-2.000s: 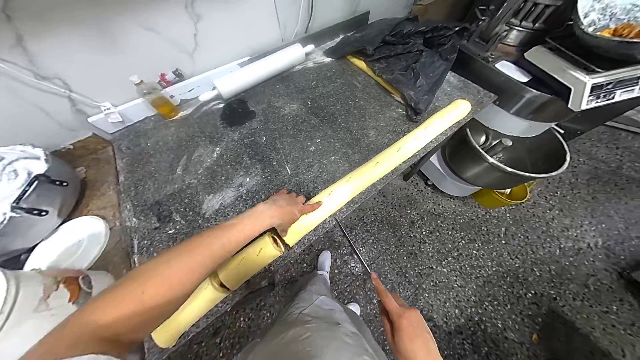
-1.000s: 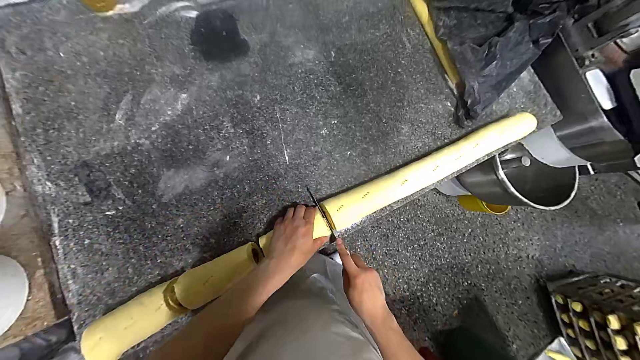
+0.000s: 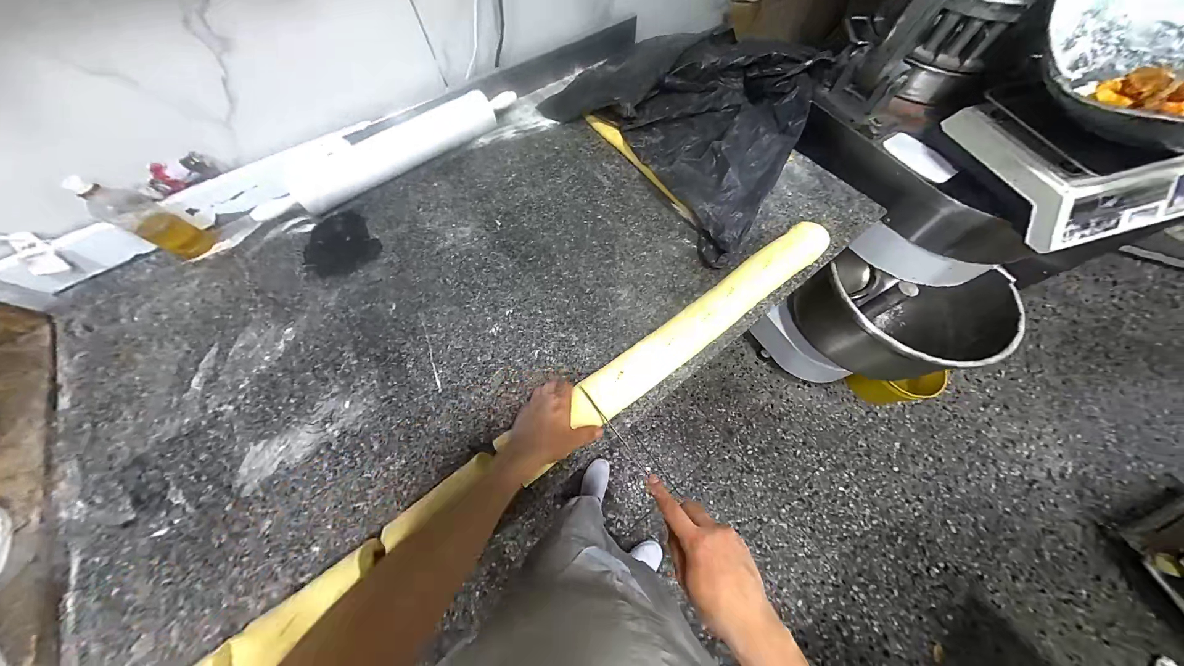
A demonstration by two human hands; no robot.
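Note:
A long roll of yellow dough (image 3: 689, 338) lies slantwise along the front edge of the speckled stone worktop (image 3: 388, 370). My left hand (image 3: 549, 421) grips the roll near its lower left part. Below and left of that hand lie cut lengths of the roll (image 3: 435, 504), partly hidden by my left forearm. My right hand (image 3: 708, 555) holds a thin-bladed knife (image 3: 631, 446), its handle hidden in the fist and the forefinger stretched along it. The blade reaches up to the roll just right of my left hand, where a slanting line shows across the dough.
A white rolling pin (image 3: 398, 153) and an oil bottle (image 3: 157, 222) are by the wall. Black plastic sheeting (image 3: 721, 120) covers something yellow at the back. Off the right edge stand a mixer with a steel bowl (image 3: 925, 324), a yellow bucket (image 3: 895, 387) and a scale (image 3: 1064, 199).
The knife, across the roll beside my left hand one second ago, now has its handle drawn back and lower. My view has tilted up toward the wall.

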